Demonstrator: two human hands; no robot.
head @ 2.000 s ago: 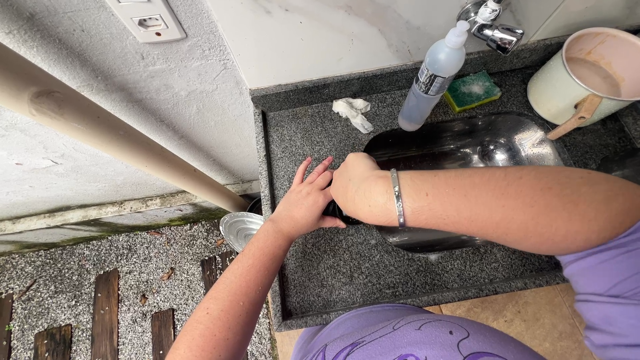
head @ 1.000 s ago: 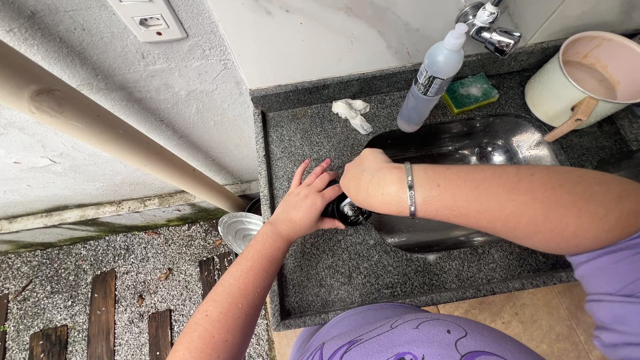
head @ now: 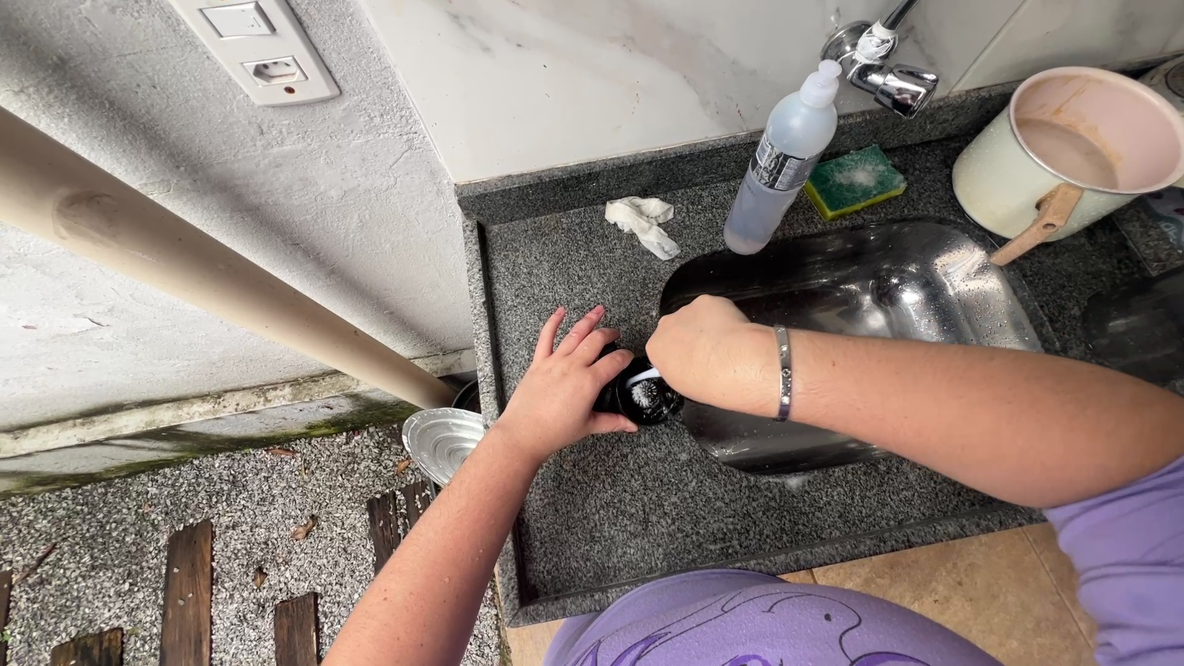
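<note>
My left hand (head: 564, 388) holds a small black round container (head: 650, 396) on its side at the left edge of the sink, its opening toward the right. My right hand (head: 708, 356) is closed around the end of a thin white handle (head: 642, 376), mostly hidden by the fingers; white bristles or foam show inside the container's mouth, though which cannot be told. Above the hands lie a crumpled white cloth or paper (head: 643, 225), a clear squeeze bottle (head: 782, 162) of liquid and a green and yellow sponge (head: 855, 180).
The stainless steel sink basin (head: 962, 287) lies under my right forearm. A chrome tap (head: 893, 83) is on the wall. A cream pot (head: 999, 185) with a wooden handle stands at the right. A metal lid (head: 444, 442) is beyond the granite counter's left edge, beside a slanting pipe (head: 222, 277).
My right hand has shifted a little to the right from two seconds ago, and the container's mouth, hidden then, now shows. My left hand stays around the container.
</note>
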